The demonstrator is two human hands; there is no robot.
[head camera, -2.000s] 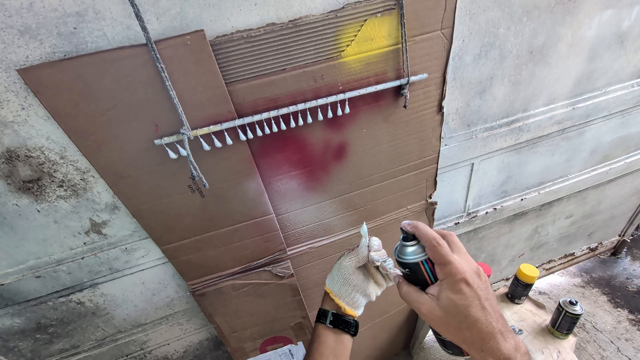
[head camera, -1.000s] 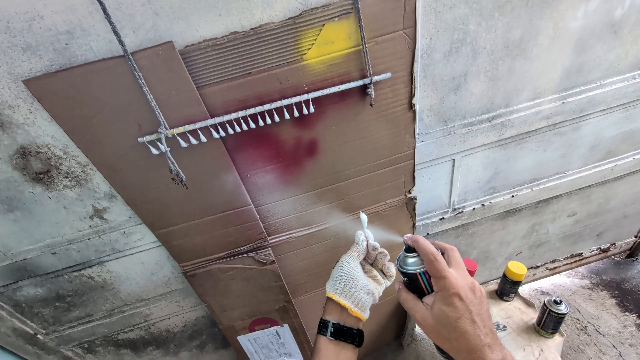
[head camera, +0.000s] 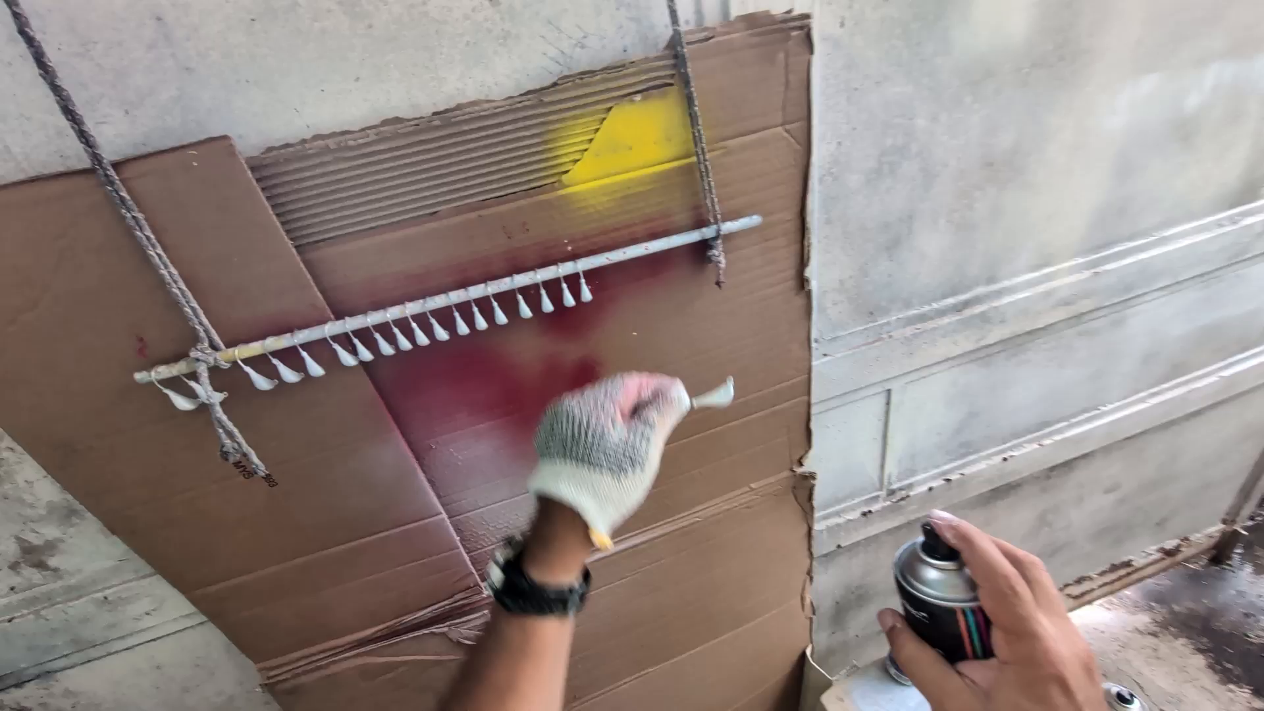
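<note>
My left hand (head camera: 607,444), in a knit glove with a watch at the wrist, pinches a small white teardrop-shaped piece (head camera: 714,394) that points right. It is in front of the cardboard, below a painted rod (head camera: 494,289). Several similar white pieces (head camera: 461,321) hang in a row from that rod. Bare, my right hand (head camera: 1027,622) grips a black spray paint can (head camera: 938,597) at the lower right, its index finger on the nozzle. No spray mist shows between the hands.
Two ropes (head camera: 138,222) hold up the rod. Behind it, large cardboard sheets (head camera: 691,592) with red and yellow paint patches lean against a grey panelled wall (head camera: 987,197). The top of another can (head camera: 1121,696) shows at the bottom right edge.
My left hand has risen toward the rod with the white piece, away from the can. The spray visible one second ago is gone. The view has shifted nearer to the rod.
</note>
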